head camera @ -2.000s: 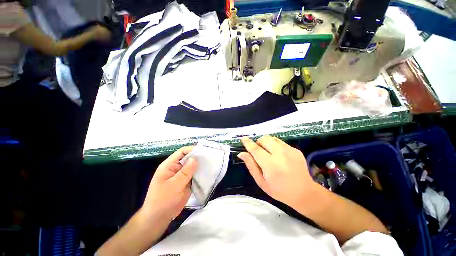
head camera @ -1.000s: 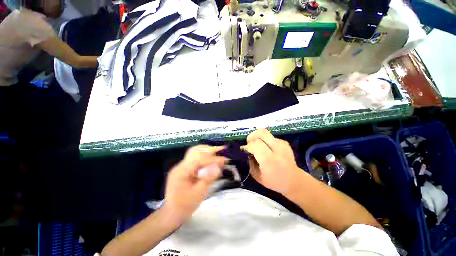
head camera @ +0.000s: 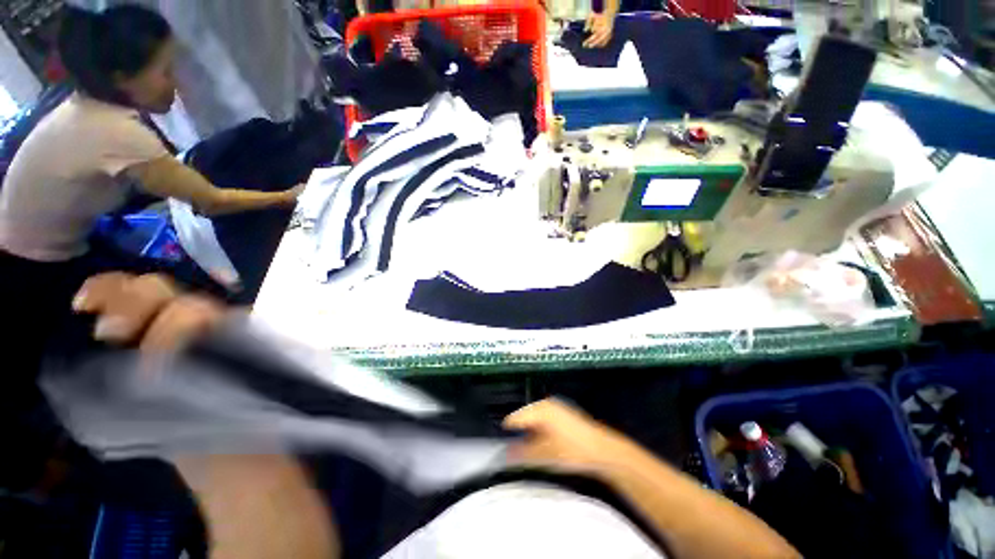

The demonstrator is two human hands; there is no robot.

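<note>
A grey-white and black collar piece is stretched out, blurred, in front of the table's left front edge. My left hand holds its far left end, raised and blurred. My right hand holds its other end near my body, below the table edge. Whether the right hand also holds a tool cannot be seen. A stack of black curved collars lies flat on the white table. A loose heap of grey-white pieces with black bands lies at the table's left.
A cream sewing machine with a green screen panel stands behind the stack; scissors lie beside it. A clear plastic bag is at the right. A red basket stands behind the heap. A blue crate is below right. A person reaches in at left.
The collar piece was bunched between both hands; now it is stretched out, with my left hand moved far left. The view has tilted up, showing the red basket and more of the other person.
</note>
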